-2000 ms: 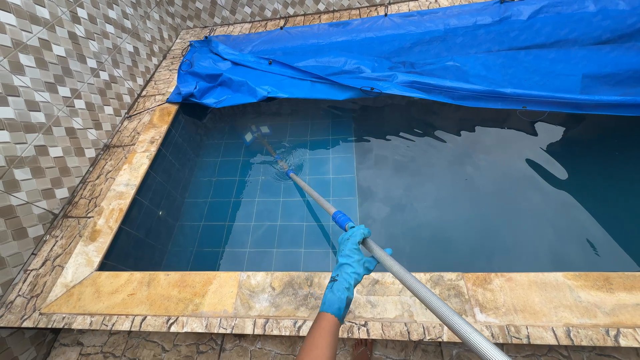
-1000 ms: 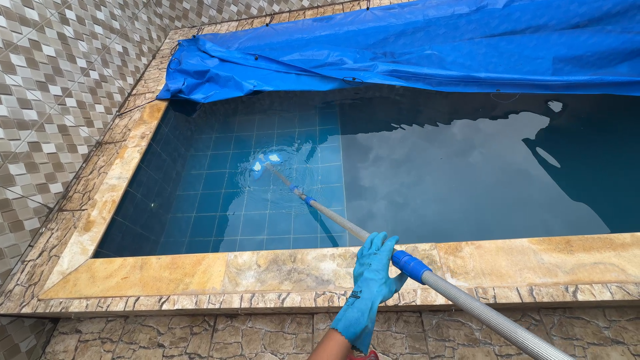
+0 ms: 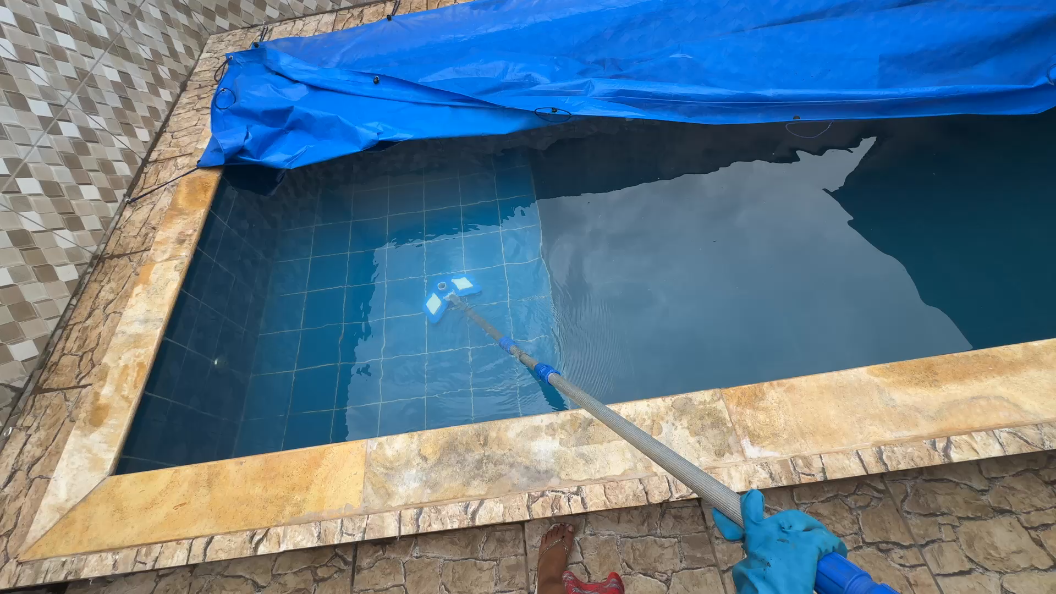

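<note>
A blue rubber glove covers the one hand in view, at the lower right, closed around a grey ribbed telescopic pole just above a blue collar. I take it for my left hand, as in the frames before. The pole slants up and left over the pool's stone edge into the water. At its far end a blue pool vacuum head with white patches lies under water over the pale blue tiles. My right hand is not in view.
A blue tarpaulin covers the pool's far side. Stone coping frames the near and left edges, beside a tiled wall. A bare foot and something red show on the stone paving below.
My gloved hand has moved down and right, out of the middle of the view. The vacuum head, near the far part of the tiles before, now lies closer to the near edge.
</note>
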